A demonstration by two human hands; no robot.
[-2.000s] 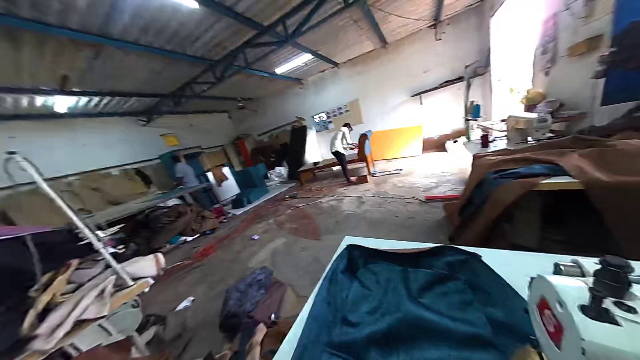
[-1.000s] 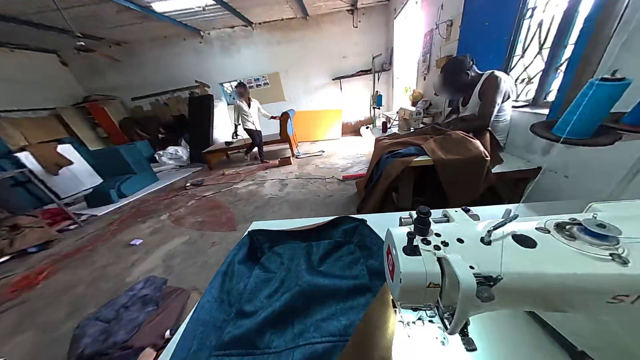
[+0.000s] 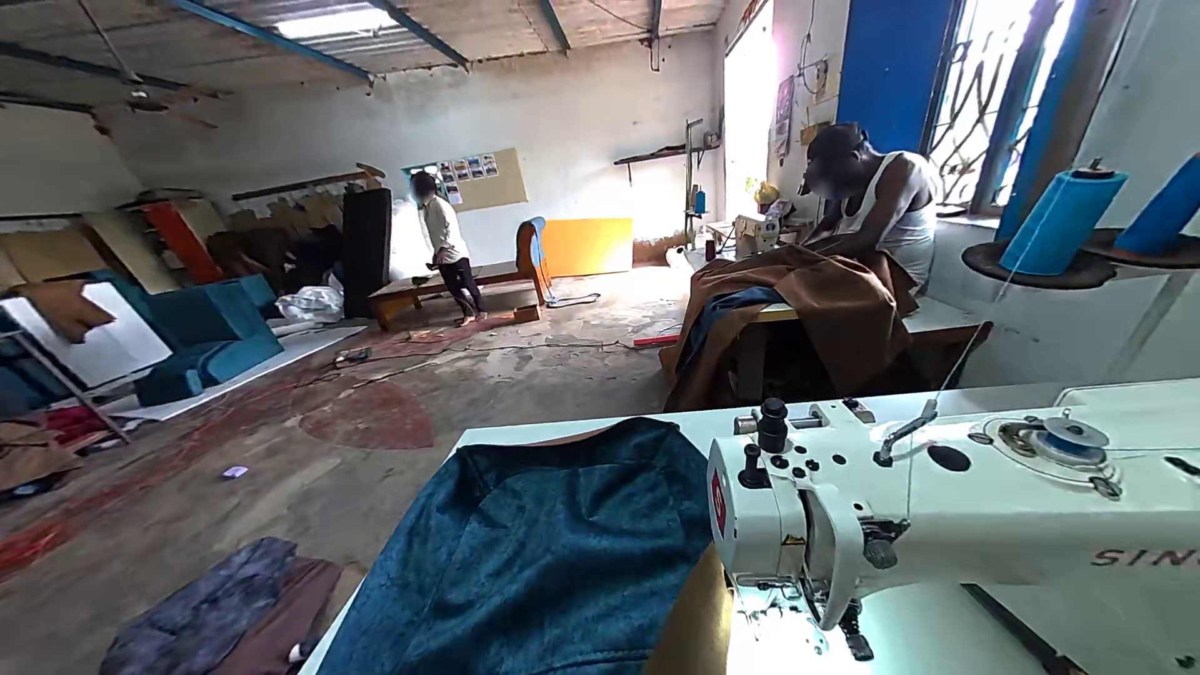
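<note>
Neither my left hand nor my right hand shows in the head view. A teal fabric cover [image 3: 553, 544] lies on the pale sewing table [image 3: 994, 398], just left of a white Singer industrial sewing machine [image 3: 966, 497]. A tan-gold piece [image 3: 694, 619] shows at the cover's lower right edge, beside the machine's lit needle area. From a blue thread cone [image 3: 1064, 220] on a stand, thread runs down to the machine head. Below the machine arm rests a dark, long, thin tool [image 3: 1022, 628], cut off by the frame edge.
At a second table a person [image 3: 881, 202] bends over brown fabric [image 3: 787, 300]. Another person [image 3: 450, 248] stands by a wooden bench frame [image 3: 403, 295]. Teal sofa parts [image 3: 220, 328] are at left. Fabric scraps [image 3: 225, 619] lie on the floor near my table; a cable [image 3: 506, 347] crosses the floor.
The view has swung right, bringing the whole machine head into sight. The standing person at the back was bent over earlier and is now upright.
</note>
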